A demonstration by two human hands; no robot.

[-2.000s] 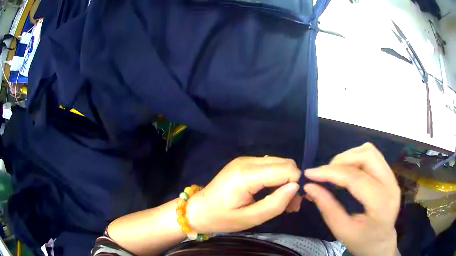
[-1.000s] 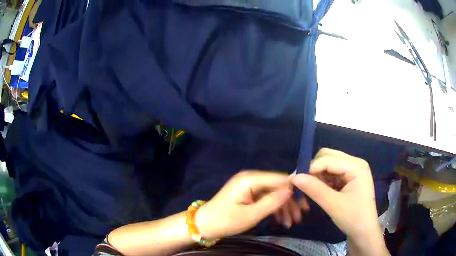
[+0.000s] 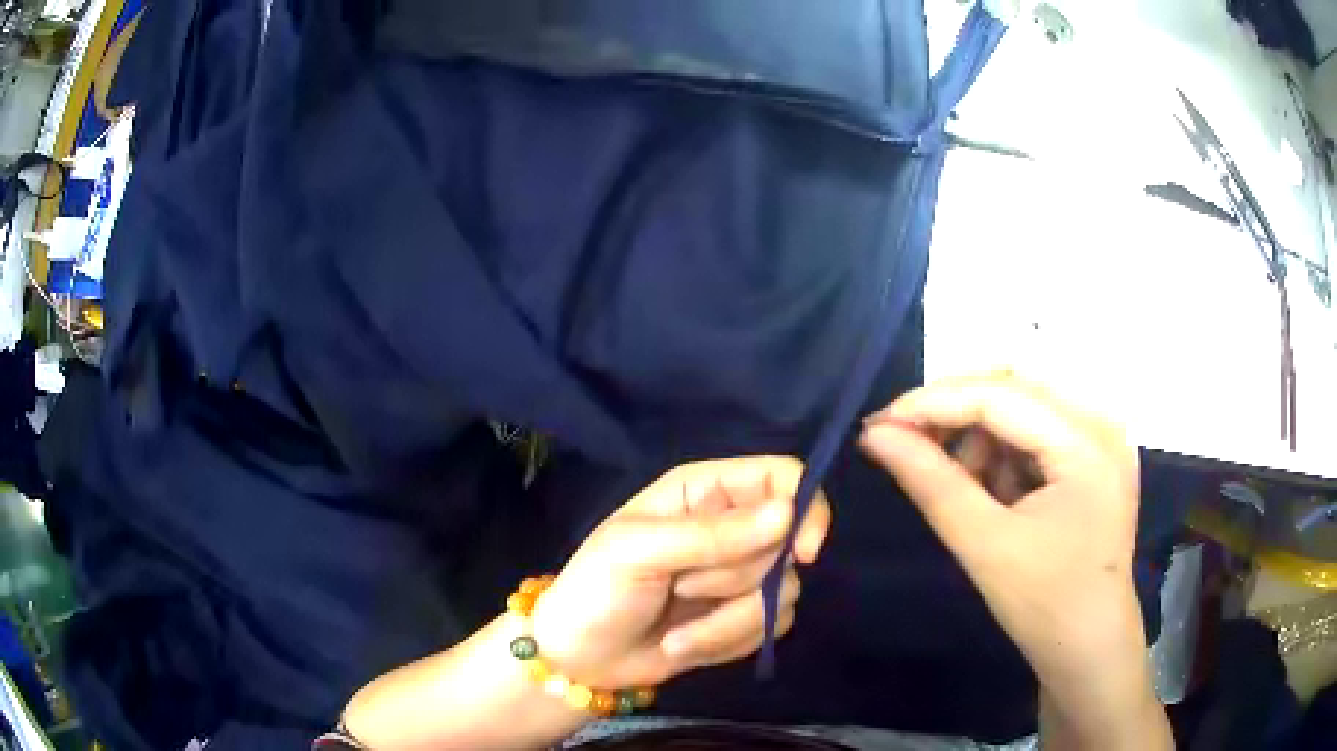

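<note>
A large navy garment panel (image 3: 704,250) lies over the white table and drapes down its front. A narrow blue binding strip (image 3: 884,316) runs along the panel's right edge, and its lower end hangs free. My left hand (image 3: 682,565), with a beaded bracelet at the wrist, holds the strip near its lower end between thumb and fingers. My right hand (image 3: 1019,506) is just right of the strip, apart from it, with thumb and index fingertips close together. Whether something thin is between those fingertips cannot be told.
Thread snips (image 3: 1246,206) and a slim reddish-brown tool (image 3: 1287,367) lie on the white table (image 3: 1085,279) at the right. A thin dark pointed piece sticks out beside the strip. Blue and white packaging (image 3: 91,220) is at the far left. A yellow item (image 3: 1276,565) is at lower right.
My left hand has pulled the strip's lower end leftward. My right hand has come off the strip and moved up and right. The panel has shifted slightly down in view.
</note>
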